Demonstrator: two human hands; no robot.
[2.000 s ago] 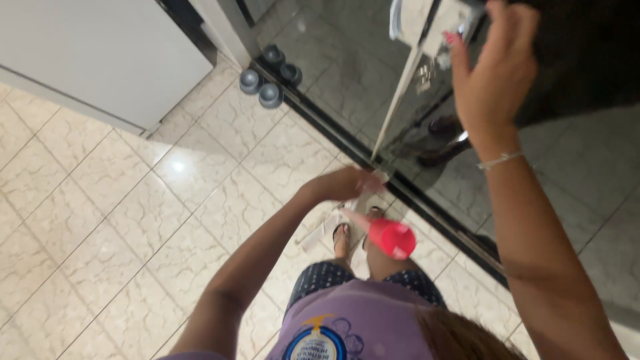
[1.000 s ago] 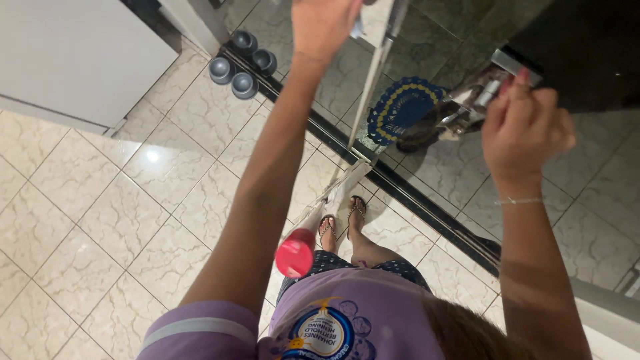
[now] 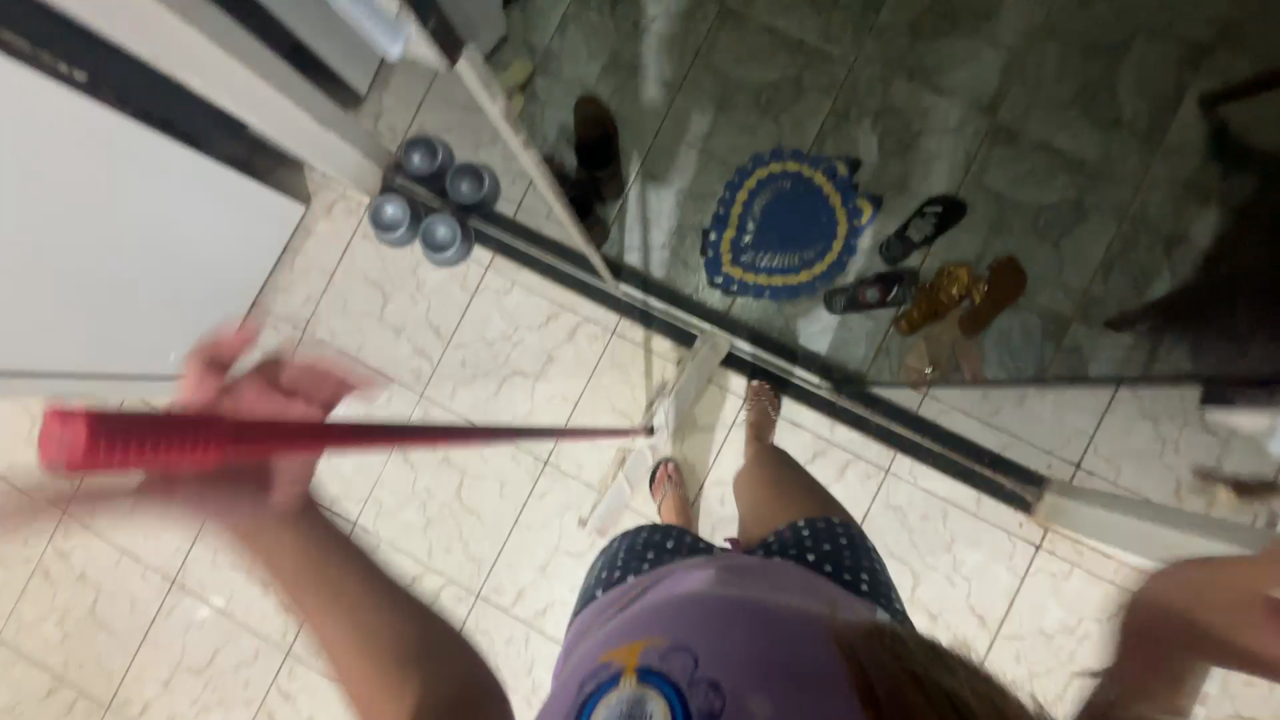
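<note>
My left hand (image 3: 255,430), motion-blurred, is at the left beside the red grip (image 3: 160,440) of a long pole. Its fingers show above the grip; whether they close round it cannot be told. The pole (image 3: 480,434) slants down to a pale, long-edged head (image 3: 690,390) on the floor by my feet, beside the dark door track (image 3: 840,395). My right hand (image 3: 1210,610) is blurred and partly cut off at the lower right edge, away from the pole; no object shows in it.
Several grey round objects (image 3: 445,238), like dumbbell ends, sit at the track's left end. Beyond the track lie a blue mat with a yellow ring (image 3: 790,225), sandals (image 3: 920,228) and dark reflective glass or flooring. A white panel (image 3: 130,230) stands at left; pale tiles (image 3: 520,350) lie underfoot.
My left hand has moved from the upper middle to the red grip at left. My right hand has left the door handle for the lower right. The pole's grip has swung left.
</note>
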